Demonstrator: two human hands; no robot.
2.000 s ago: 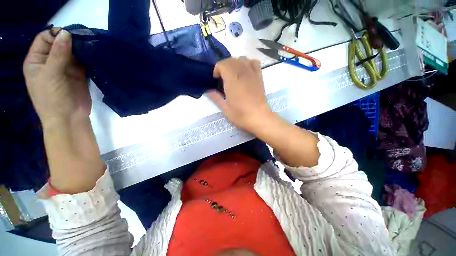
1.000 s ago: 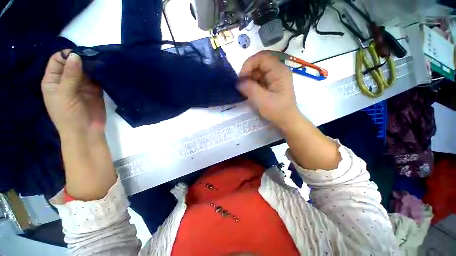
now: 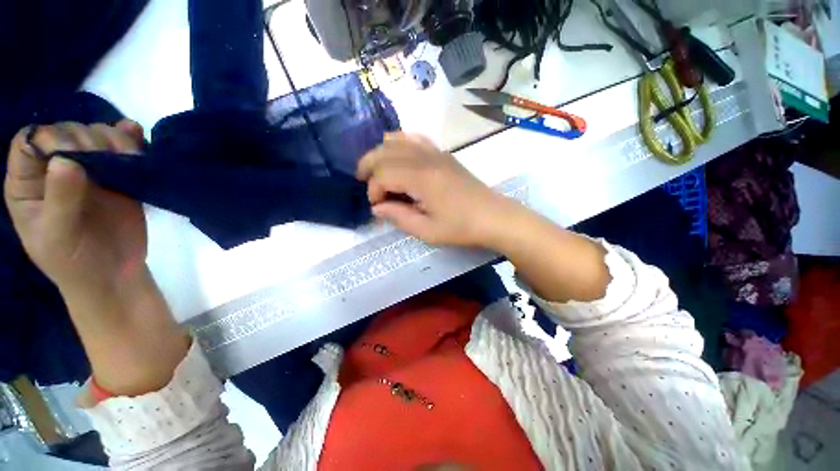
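Note:
A dark navy fabric piece [image 3: 249, 175] is stretched between my two hands over the white table, below and left of the sewing machine. My left hand [image 3: 78, 193] pinches its left end between thumb and bent fingers. My right hand [image 3: 428, 193] is at its right end, fingertips curled against the edge; whether they grip it is partly hidden. A thin, sheer part of the fabric [image 3: 336, 115] lies flat near the needle area, under the machine's lamp.
The machine head [image 3: 396, 23] is at top centre, with a grey ribbed block [image 3: 462, 59] beside it. Snips [image 3: 530, 112], yellow-handled scissors [image 3: 677, 115], a dark red screwdriver [image 3: 695, 57] and black strips [image 3: 543, 23] lie right. A ruler strip [image 3: 355, 271] runs along the front edge.
My left hand has moved left and down with its end of the fabric. My right hand was off to the right a second ago and is now further left, at the fabric's right end.

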